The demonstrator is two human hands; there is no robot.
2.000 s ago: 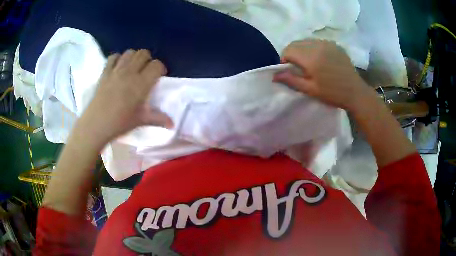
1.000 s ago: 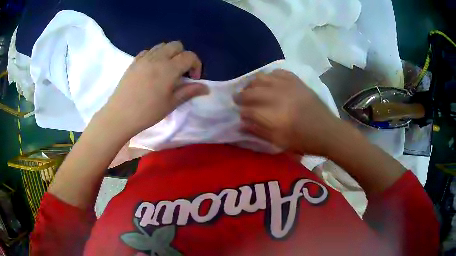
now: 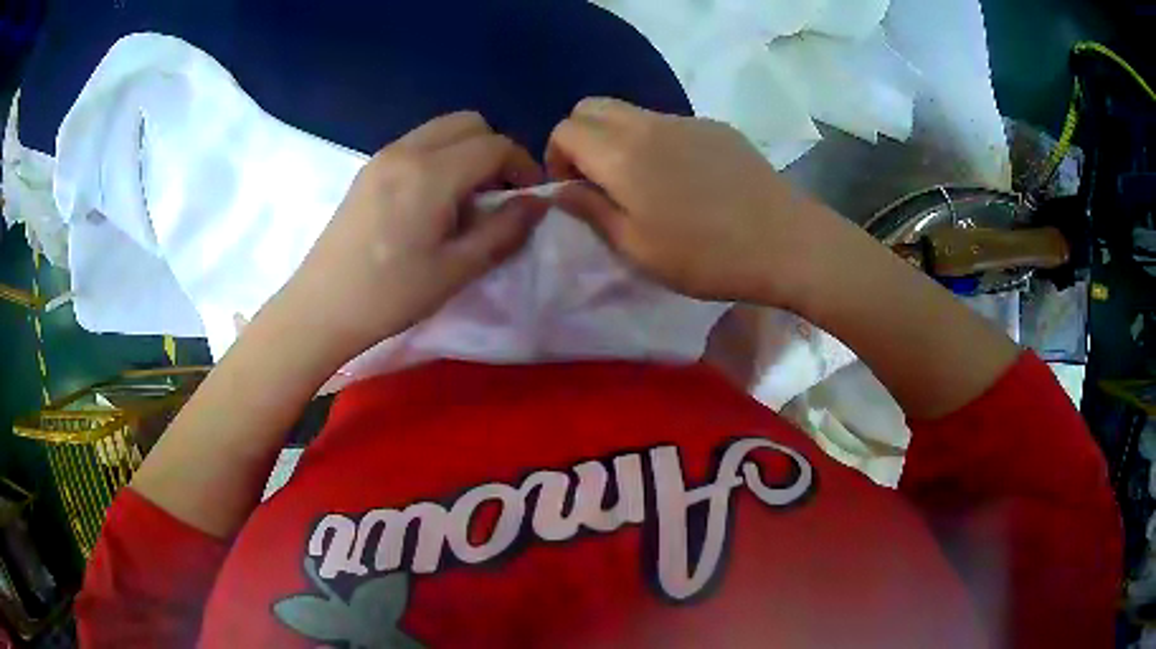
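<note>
A thin white garment [image 3: 545, 292] lies over the near edge of the navy padded board [image 3: 444, 64] and hangs down against my red top, pinkish there. Its left part spreads over the board's left side. My left hand [image 3: 425, 228] pinches the garment's upper edge at the centre. My right hand [image 3: 666, 197] pinches the same edge just to the right, the two hands nearly touching. A short strip of the edge shows between the fingers; the fingertips are partly hidden.
A steam iron [image 3: 989, 247] with a brown handle is parked at the right, partly behind my right forearm. A yellow-and-black cord [image 3: 1075, 121] runs behind it. White garments [image 3: 824, 64] lie beyond the board. A yellow wire basket [image 3: 95, 437] is low at the left.
My hands were far apart on the garment's edge, then moved inward and now meet at the centre. The edge is gathered between them. The iron has stayed parked.
</note>
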